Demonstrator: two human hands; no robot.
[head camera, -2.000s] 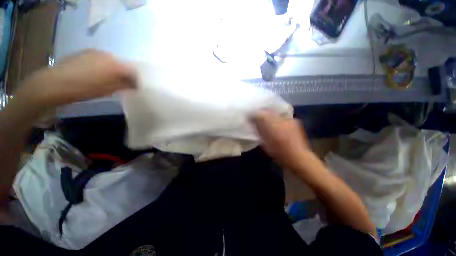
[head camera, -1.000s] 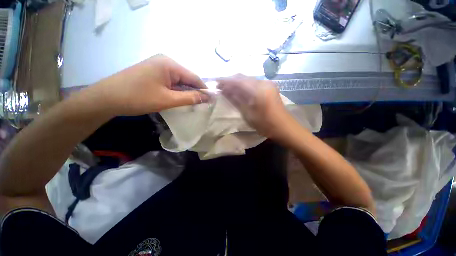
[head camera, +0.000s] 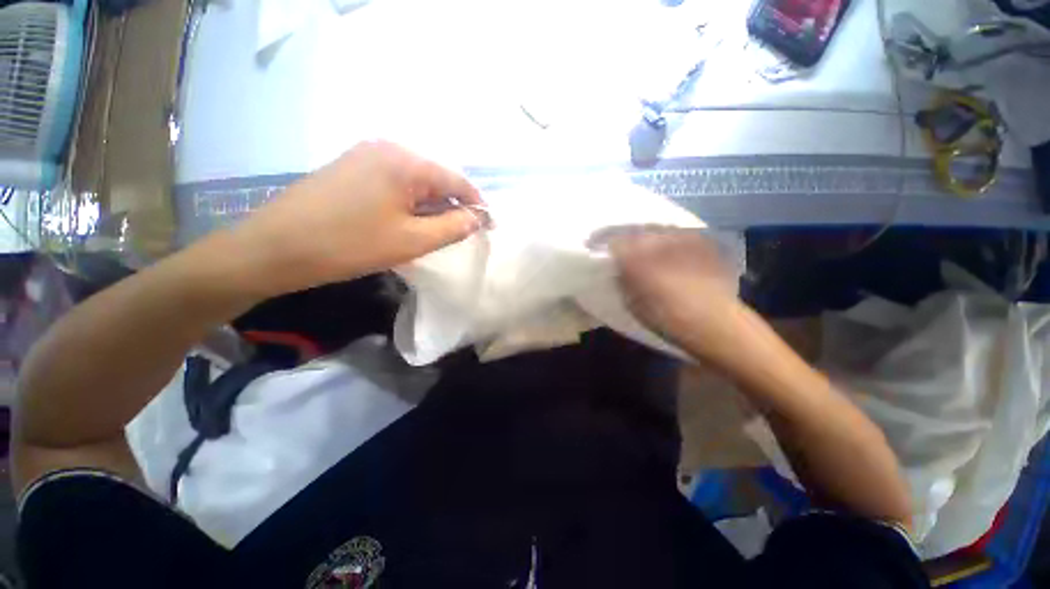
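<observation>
A cream garment piece (head camera: 535, 270) hangs over the table's front edge towards the lap, with its upper part washed out by lamp glare. My left hand (head camera: 397, 213) pinches its upper left edge between thumb and fingers. My right hand (head camera: 674, 276) is blurred and lies on the right part of the cloth, with its fingers pointing left. Whether it grips the cloth cannot be told.
A ruler strip (head camera: 794, 180) runs along the table front. Yellow-handled scissors (head camera: 965, 144) and a phone (head camera: 798, 25) lie at the right. A fan (head camera: 32, 86) and cardboard (head camera: 129, 109) are at the left. Cream cloth (head camera: 933, 391) fills a blue crate (head camera: 1025, 541). White cloth (head camera: 294, 426) lies lower left.
My hands first held the cloth spread wide, then came together at its upper edge. Now my right hand has moved right and down along the cloth, while my left still pinches the edge.
</observation>
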